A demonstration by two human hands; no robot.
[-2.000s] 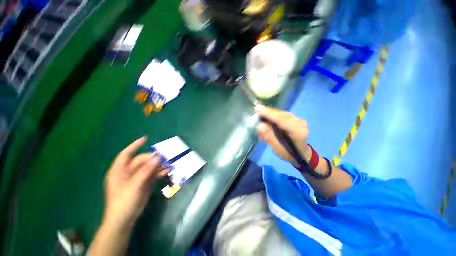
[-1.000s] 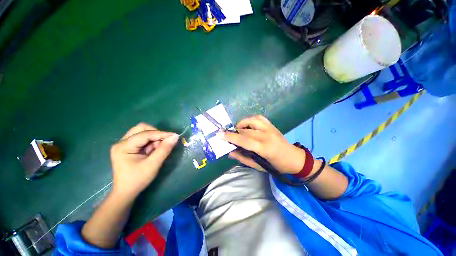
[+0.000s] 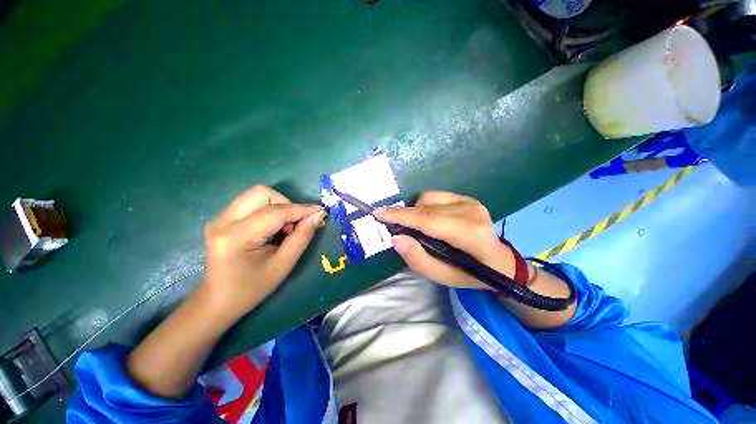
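Note:
Two white panels (image 3: 365, 182) lie side by side on the green bench, with blue circuit boards (image 3: 351, 240) along their left edges. An orange flex cable (image 3: 334, 264) sticks out from the lower board. My right hand (image 3: 443, 233) holds a black soldering iron (image 3: 456, 258) like a pen, its tip at the upper board. My left hand (image 3: 264, 240) pinches at the upper board's left edge, beside a bit of orange. A thin solder wire (image 3: 124, 312) runs from the lower left to behind this hand; its end is hidden by the fingers.
A white cup (image 3: 655, 83) stands at the bench's right edge. A small box-like stack (image 3: 37, 232) sits far left, with a metal stand (image 3: 33, 368) below it. Part of a black fan (image 3: 564, 25) shows at the top. Blue floor with yellow-black tape (image 3: 622, 211) lies beyond the bench.
My left hand has moved right, up to the board's edge. The iron's tip now shows on the upper board. The view has shifted, so the cup sits further right and the far panel stack is out of view.

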